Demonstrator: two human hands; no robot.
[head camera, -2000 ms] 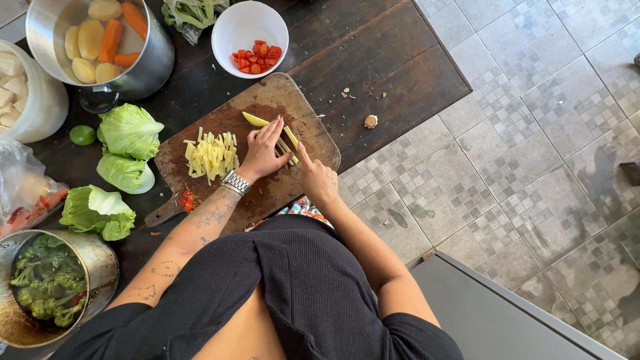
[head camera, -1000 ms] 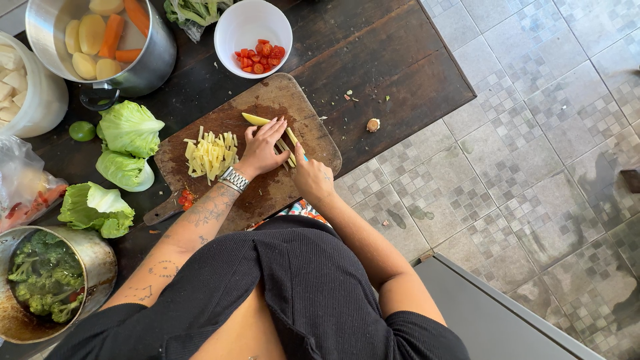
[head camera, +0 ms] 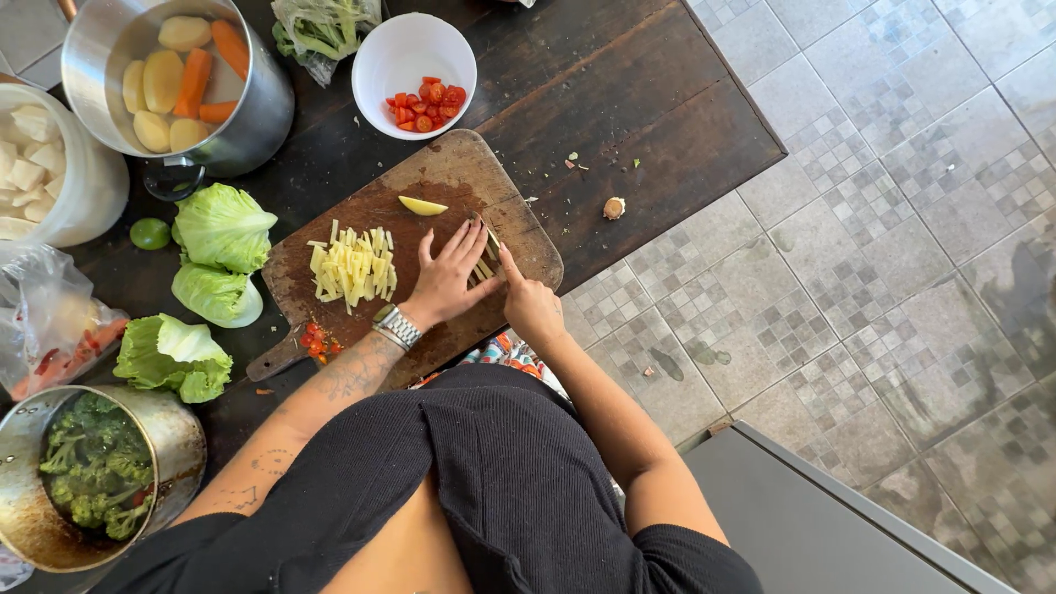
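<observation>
My left hand [head camera: 452, 276] lies palm down on a wooden cutting board [head camera: 462, 165], its fingers against pale yellow strips [head camera: 487, 266] near the board's right end. My right hand [head camera: 535, 307] grips a knife, its index finger stretched along the top; the handle is hidden in the hand and only a thin part of the blade [head camera: 492, 239] shows beside the strips. Farther up the board rests a yellow potato-like wedge [head camera: 423, 205]. A pile of cut yellow sticks [head camera: 353, 266] sits to the left. Red chopped bits [head camera: 315, 340] lie by the board's handle.
Left of the board are lettuce pieces [head camera: 223, 228], a lime [head camera: 149, 233], a metal pot [head camera: 272, 107] of potatoes and carrots, a tub of white chunks [head camera: 107, 190] and a pot of broccoli [head camera: 186, 429]. Beyond it stands a white bowl [head camera: 414, 25] with cut tomatoes. The table edge [head camera: 742, 87] is at right.
My left hand has shifted off the wedge, which earlier lay by its fingertips; its fingers are now more spread over the strips. The right hand stays beside it with the knife.
</observation>
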